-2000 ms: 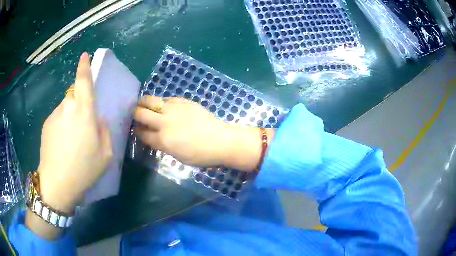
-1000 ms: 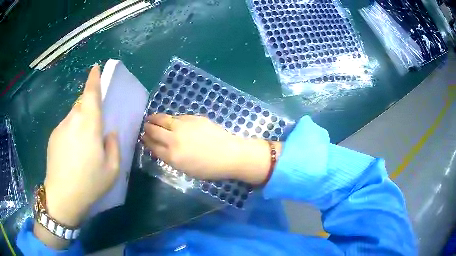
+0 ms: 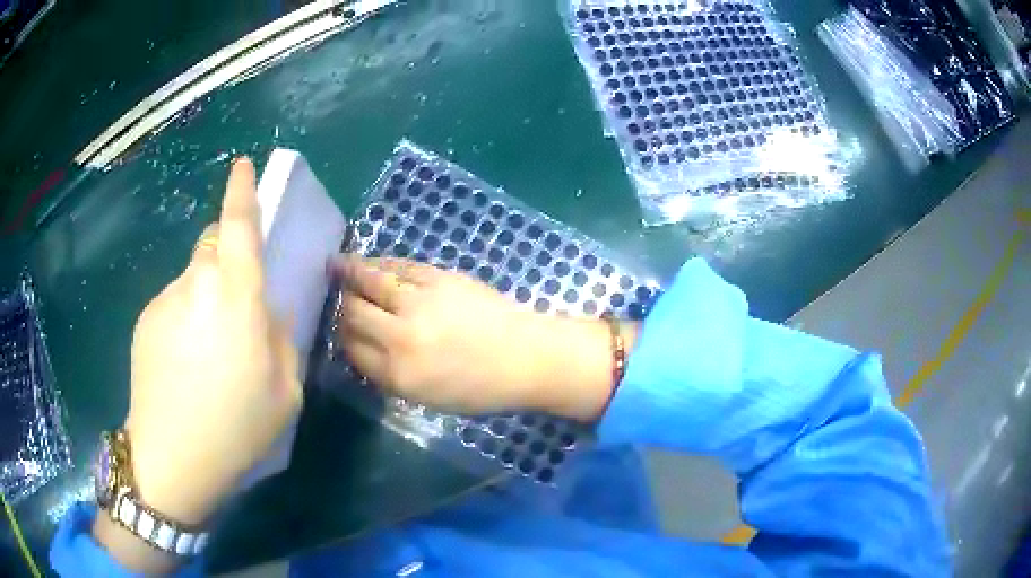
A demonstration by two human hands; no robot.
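Observation:
My left hand (image 3: 215, 361) grips a flat pale block (image 3: 303, 243) held upright, with the index finger stretched along its far edge. My right hand (image 3: 452, 339) lies over a clear sheet with rows of dark round parts (image 3: 509, 243), its fingertips at the sheet's left edge close beside the block. The fingers are bent together; whether they pinch the sheet's edge or film is hidden. The sheet shows beyond and below my right hand.
Stacked dot sheets (image 3: 707, 90) in shiny film lie at the upper right. Beyond them are a whitish film bundle (image 3: 887, 85) and glossy black items (image 3: 961, 68). Pale strips (image 3: 215, 68) lie at the upper left. A dark sheet in clear film (image 3: 28, 384) is at the left edge.
My left hand and the block have shifted right in the picture. The worked sheet has shifted slightly right and down. My right hand stays at its left edge.

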